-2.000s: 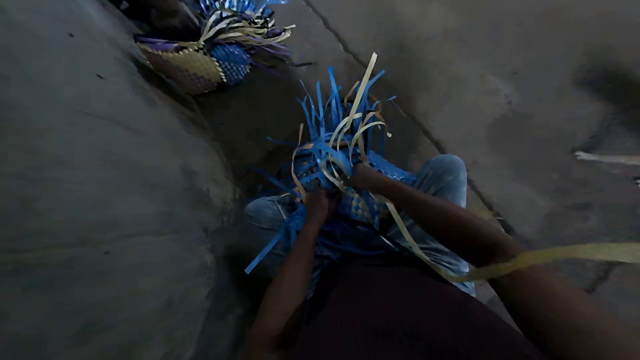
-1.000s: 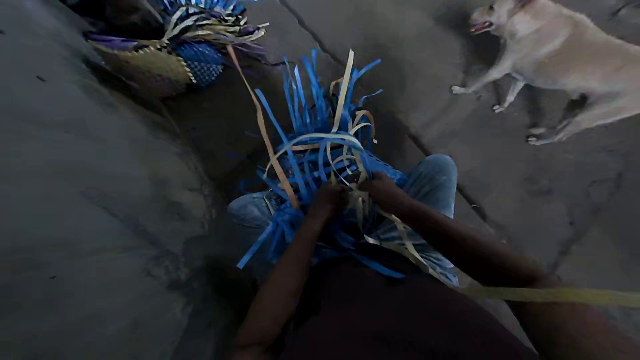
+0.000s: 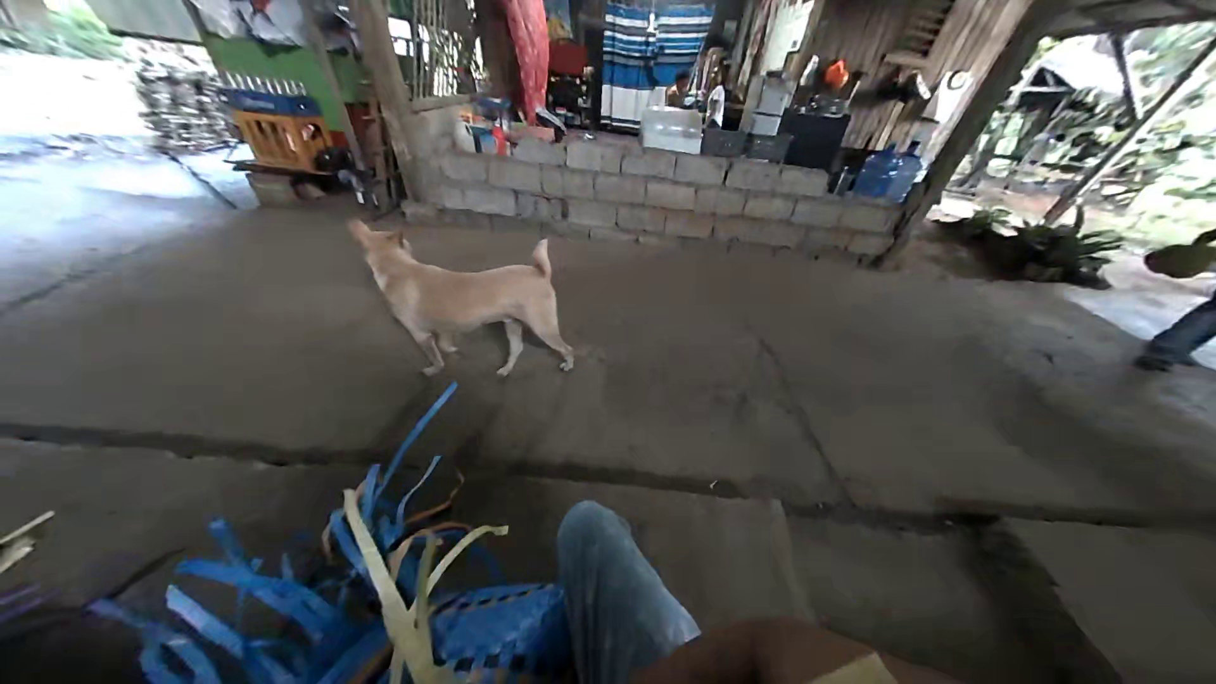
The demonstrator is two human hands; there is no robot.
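A partly woven piece of blue strips (image 3: 503,622) lies at the bottom, against a raised knee in jeans (image 3: 617,589). Loose blue strips (image 3: 252,594) fan out to its left, and pale yellow strips (image 3: 389,589) and some orange-brown ones stand up among them. Part of my right arm crosses the bottom edge beside the knee, with a bit of pale strip over it; my right hand is not visible. My left hand is out of view too, so what either hand holds is hidden.
A tan dog (image 3: 465,294) stands on the concrete floor ahead. Behind it runs a low concrete-block wall (image 3: 655,195), with blue water jugs (image 3: 888,173) at its right end. An orange crate (image 3: 283,141) is at left. A person's leg (image 3: 1183,337) shows at far right.
The view has swung up and away from the work, and both hands have left it. The dog, lying at the upper right a second ago, is now standing.
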